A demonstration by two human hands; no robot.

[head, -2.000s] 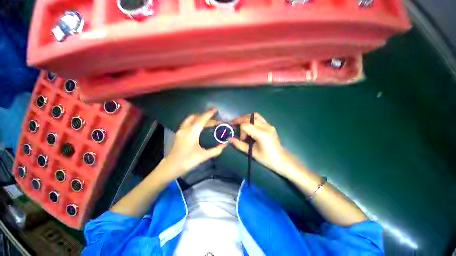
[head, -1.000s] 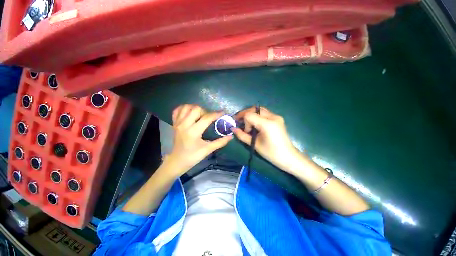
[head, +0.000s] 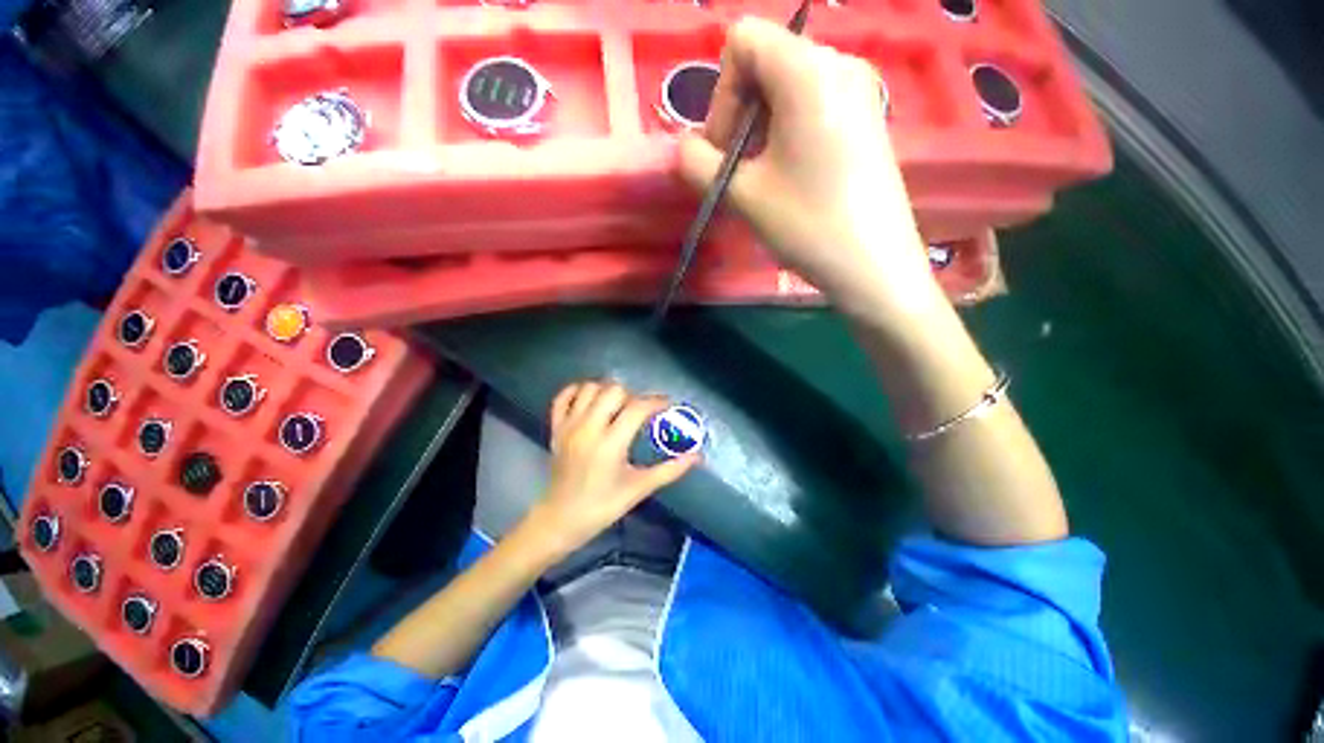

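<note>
My left hand point(head: 598, 453) holds a round watch unit point(head: 678, 430) by its edge, face up and lit, low over the green mat in front of my body. My right hand point(head: 806, 153) is raised over the near row of the upper foam tray point(head: 436, 186), at a pocket with a dark-faced watch point(head: 691, 95). A slim dark tool point(head: 707, 212) is gripped in that hand and slants down past the tray's front. The right fingertips are beside this watch; I cannot tell if they touch it.
Another red foam tray point(head: 312, 370) of watches lies lower at the left; one face shows orange point(head: 286, 322). A further red tray point(head: 581, 282) with a clear band lies under the upper one. The shiny dark green mat point(head: 1104, 421) extends to the right.
My right hand has left the held watch and moved up and forward over the upper tray with the tool. My left hand still holds a watch. The view now shows more of the upper tray.
</note>
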